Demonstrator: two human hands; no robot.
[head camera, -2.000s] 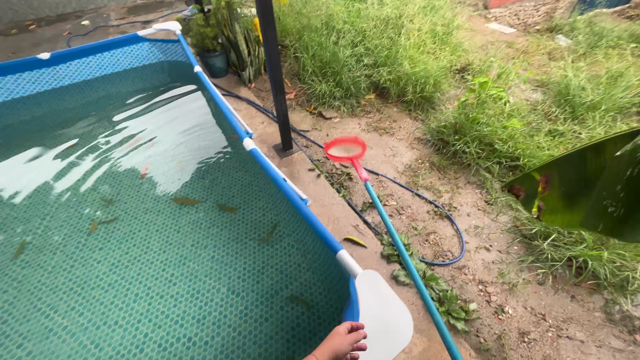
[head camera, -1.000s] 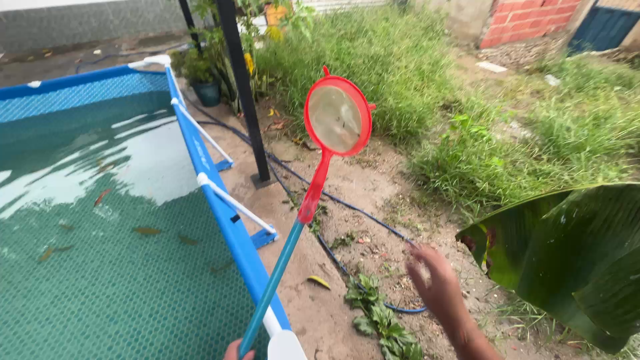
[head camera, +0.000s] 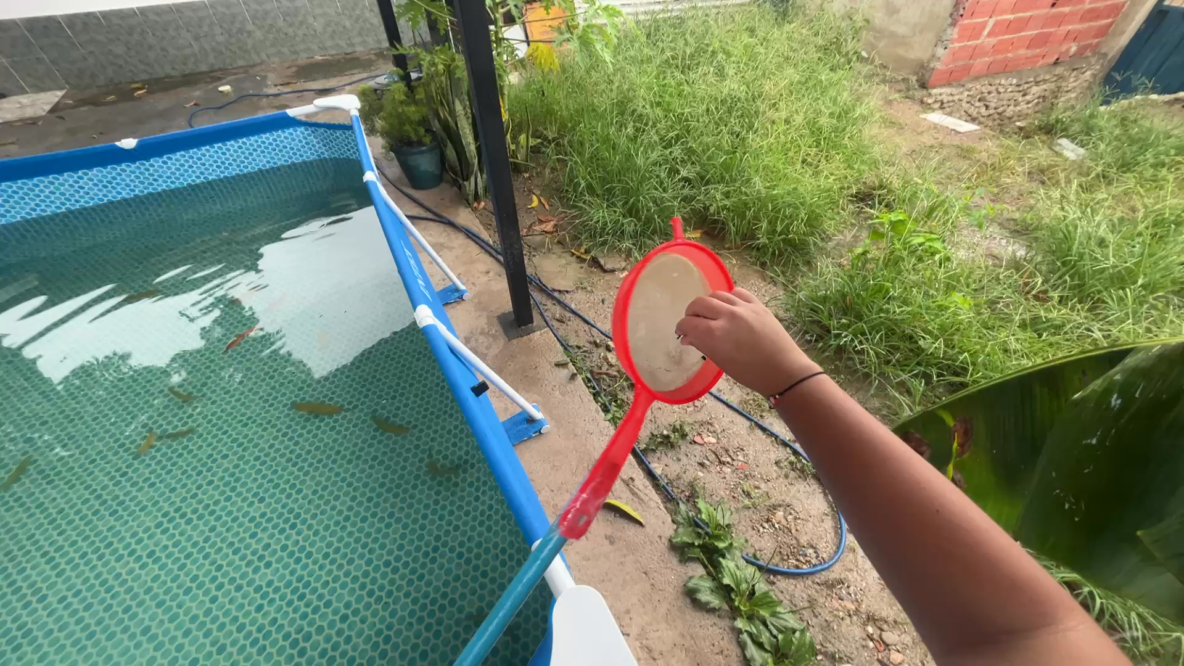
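A red plastic strainer (head camera: 664, 319) is fixed to the end of a blue pole (head camera: 513, 601), which slants up from the bottom edge beside the pool corner. My right hand (head camera: 740, 338) reaches in from the right, its bent fingertips at the mesh inside the strainer's rim. Small dark bits show at the fingertips; whether they are pinched cannot be told. My left hand is out of view. On the left stands a frame pool (head camera: 444, 356) of greenish water, with brown leaves (head camera: 317, 408) and a reddish one (head camera: 240, 338) in it.
A black metal post (head camera: 495, 176) rises beyond the strainer. A dark blue hose (head camera: 814, 566) loops over the dirt. White braces (head camera: 490, 365) prop the pool's side. A large green leaf (head camera: 1091, 462) hangs at the right. Tall grass (head camera: 703, 129) and a potted plant (head camera: 418, 162) stand farther back.
My right hand, apart from the strainer one second ago, is now at its mesh. The strainer was out over the dirt two seconds ago and has since come closer. My left hand has left the view.
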